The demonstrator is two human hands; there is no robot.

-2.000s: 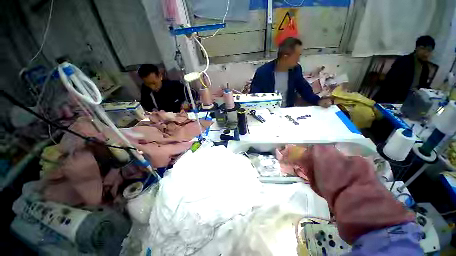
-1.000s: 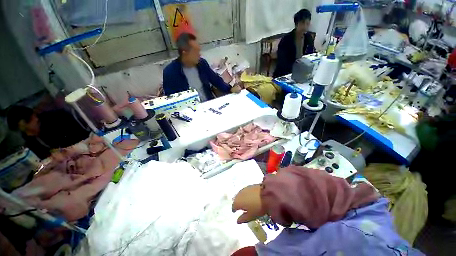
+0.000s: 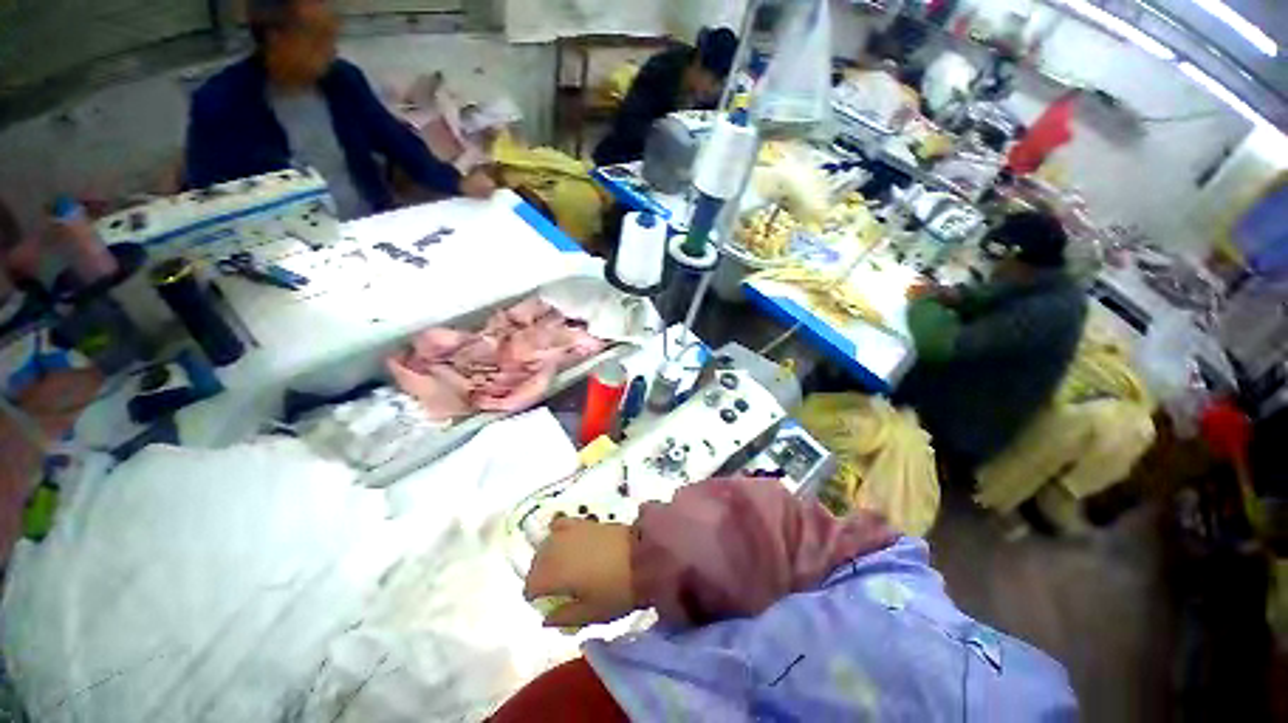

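White fabric garment pieces [image 3: 212, 565] lie in a large bright heap across the lower left, up to the sewing machine. The white industrial sewing machine [image 3: 678, 452] stands in the middle, with dark knobs on its head. My right hand [image 3: 582, 572], in a dusty-red sleeve, is at the near end of the machine head, above the white fabric. Its fingers point left and are blurred; whether they hold anything is not clear. My left hand is not visible. A dark-red patch shows at the bottom edge, not clearly identifiable.
Behind the fabric, a pale trough [image 3: 424, 449] holds pink fabric pieces [image 3: 495, 360] and clear bags. A red thread cone [image 3: 602, 403] stands by the machine. A white cone [image 3: 640, 254] stands behind. One person sits across the table, others further right. Yellow fabric [image 3: 869, 459] hangs at right.
The view has swung right. My right hand, first reaching over the trough, has come back to the near side by the machine head. Another worker now shows at right.
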